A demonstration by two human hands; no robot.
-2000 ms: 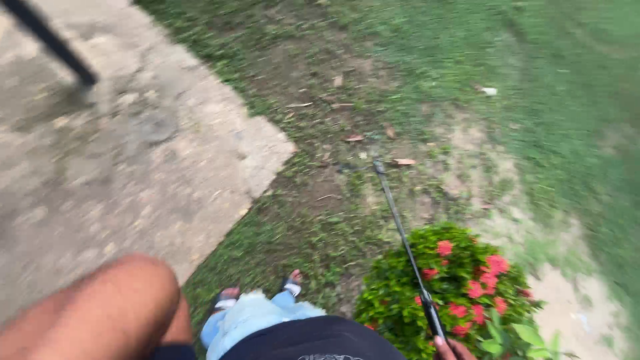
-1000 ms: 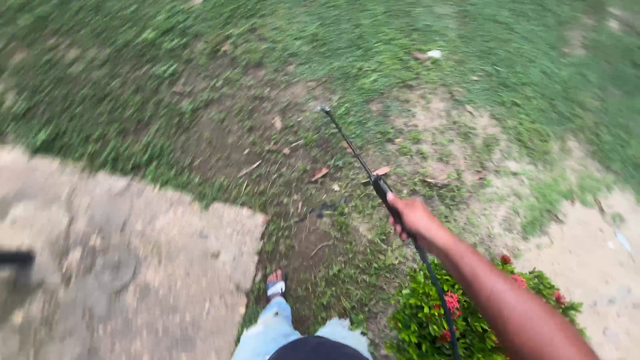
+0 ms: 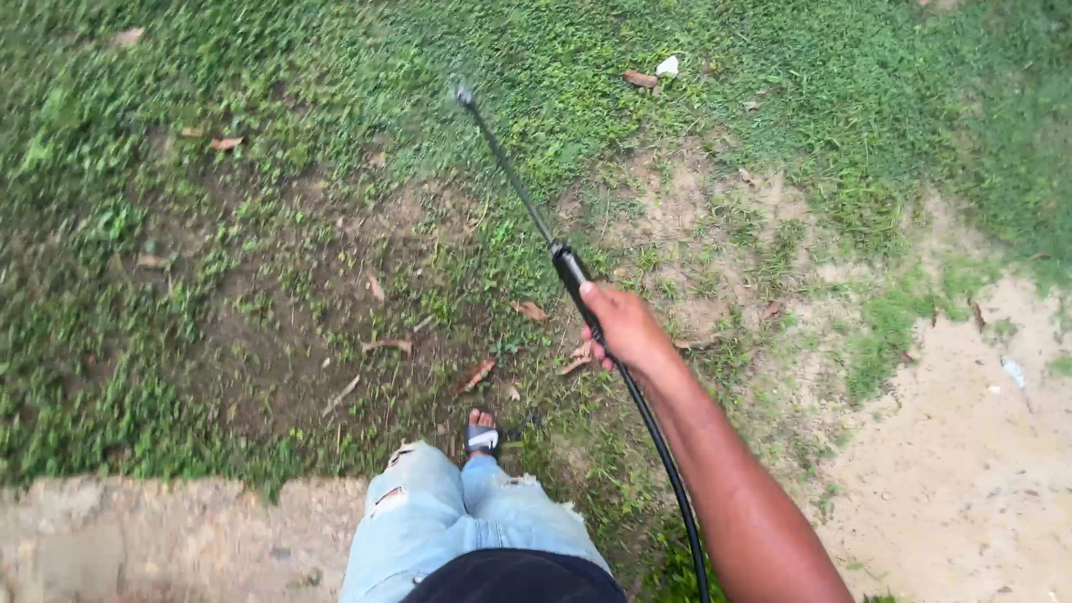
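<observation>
My right hand point(image 3: 626, 328) is closed around the black handle point(image 3: 573, 270) of a sprayer wand. The thin metal lance point(image 3: 512, 176) slants up and left from the handle, with its nozzle point(image 3: 463, 95) over the grass; a faint blur at the tip may be spray. A black hose point(image 3: 663, 452) runs from the handle down beside my forearm. My left hand is out of view.
Patchy grass point(image 3: 276, 335) with dry leaves lies ahead of my sandalled foot point(image 3: 481, 437). A concrete slab point(image 3: 193, 544) borders it at lower left, bare sand point(image 3: 963, 452) at right, and a green bush point(image 3: 674, 565) at the bottom.
The view has turned and moved, with less of the slab and bush showing. My right hand and forearm have come further into view, still holding the wand. The knee or limb at lower left is gone.
</observation>
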